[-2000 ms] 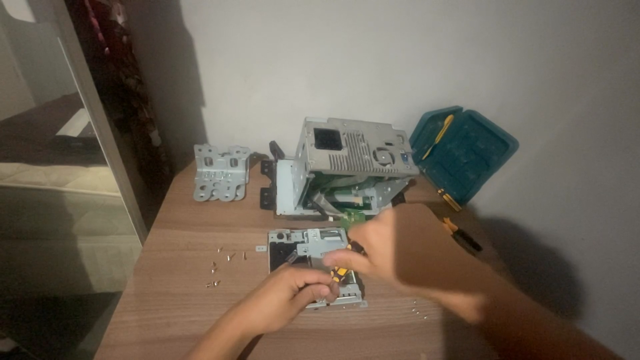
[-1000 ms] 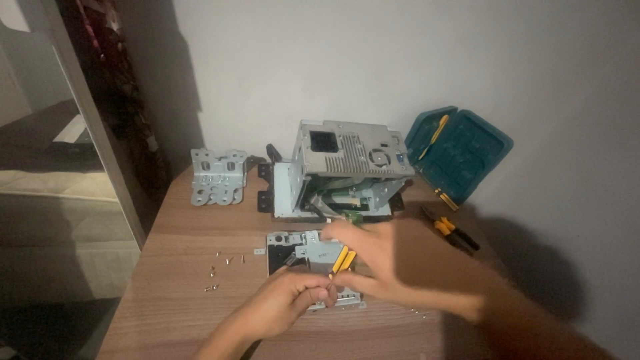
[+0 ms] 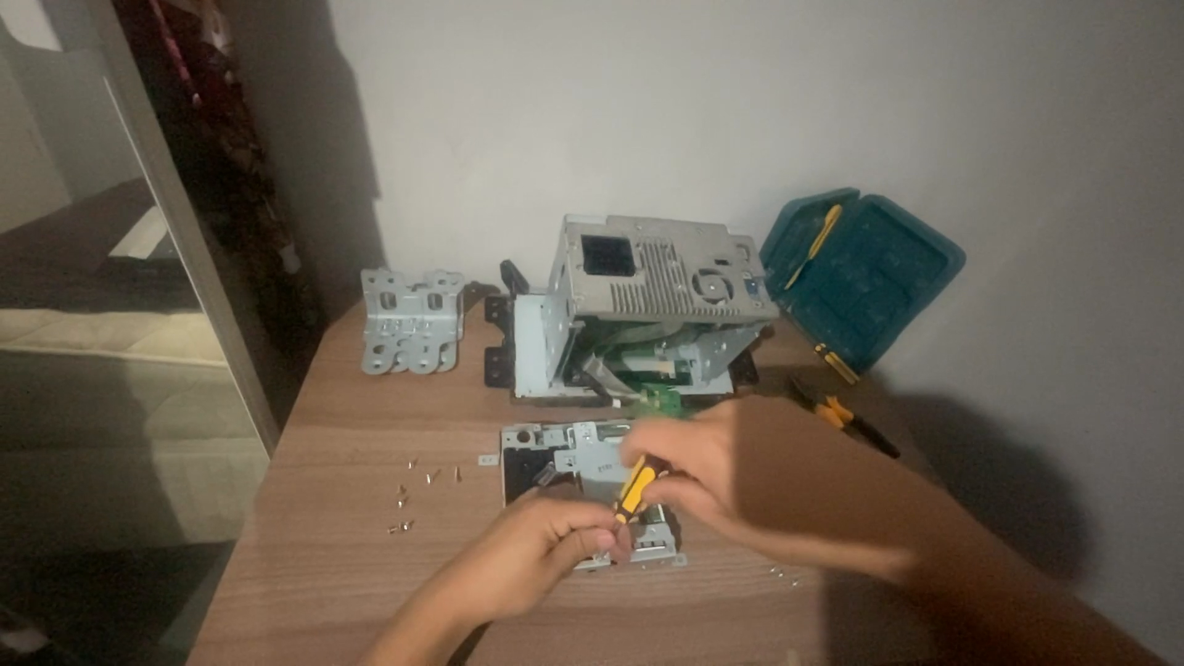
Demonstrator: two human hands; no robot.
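A small yellow and black screwdriver [image 3: 636, 490] is held by its handle in my right hand [image 3: 694, 467], tilted with its lower end toward me. My left hand [image 3: 555, 546] has its thumb and forefinger pinched at the screwdriver's lower end; whether they grip the shaft or a small part is hidden. Both hands are over a flat metal drive mechanism [image 3: 601, 462], which lies on the wooden table and is partly covered by them. Behind it stands an opened metal chassis [image 3: 661, 277] with a ribbon cable [image 3: 606, 377] and a green circuit board [image 3: 661, 400] at its front.
Several small screws [image 3: 402, 504] lie left of the mechanism, more tiny screws [image 3: 782, 573] to its right. A bent metal bracket [image 3: 413, 324] stands at the back left. Yellow and black pliers [image 3: 837, 412] lie at right, below an open teal tool case [image 3: 888, 268] against the wall.
The yellow and black screwdriver has turned in my right hand's fingers. Both hands have stayed over the metal mechanism.
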